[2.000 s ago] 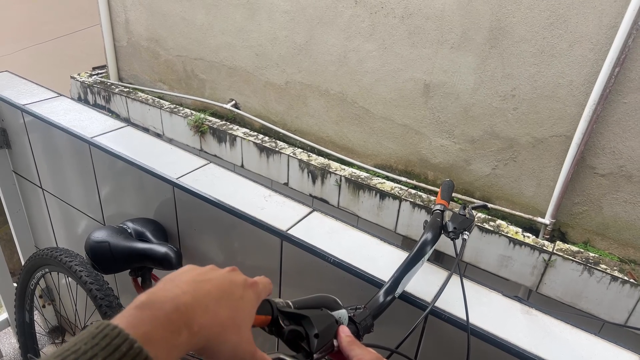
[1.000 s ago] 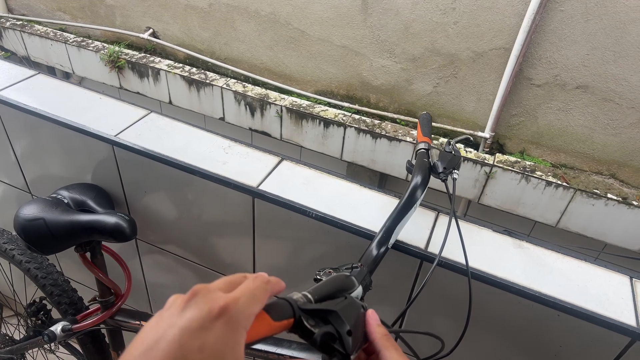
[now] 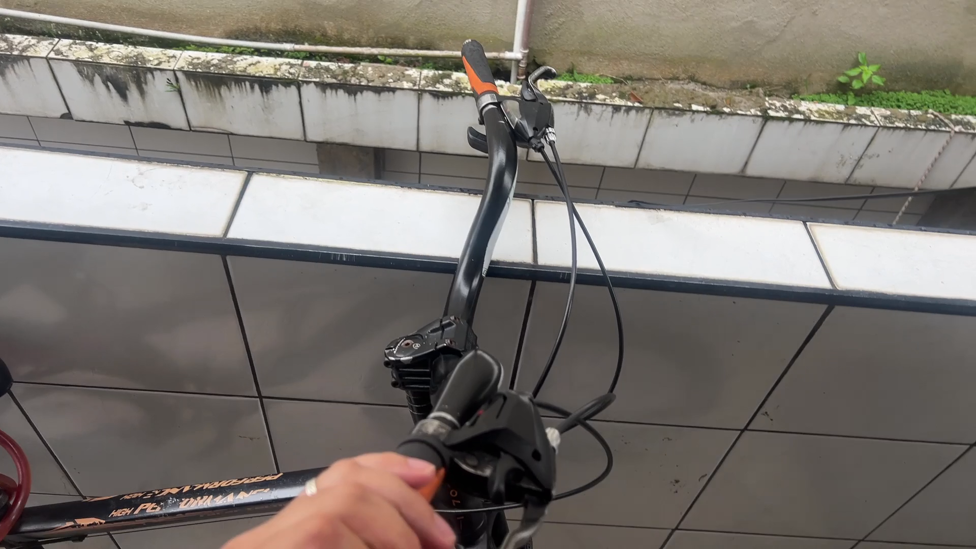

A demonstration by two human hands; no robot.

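My left hand (image 3: 354, 507), with a ring on one finger, is at the bottom centre, its fingers curled around the near orange and black handlebar grip (image 3: 433, 485). Just right of the fingers is the near black brake lever and shifter unit (image 3: 503, 442). Beyond it, the black stem clamp (image 3: 431, 343) joins the curved black handlebar (image 3: 488, 198), which reaches up to the far orange and black grip (image 3: 479, 69). Next to that grip sits the far brake lever unit (image 3: 536, 110). Black cables (image 3: 616, 320) loop down on the right. My right hand is out of view.
The scratched black bicycle frame tube (image 3: 183, 496) runs off to the left, near a dark red cable (image 3: 17, 473). Behind stands a grey-tiled wall with a white tile ledge (image 3: 381, 210). Farther back are a stained tiled planter edge (image 3: 244, 91) and a white pipe (image 3: 229, 42).
My right hand, whose thumb was at the brake lever unit, has left the view. The near end of the handlebar now shows lower and closer. The view has swung right and down.
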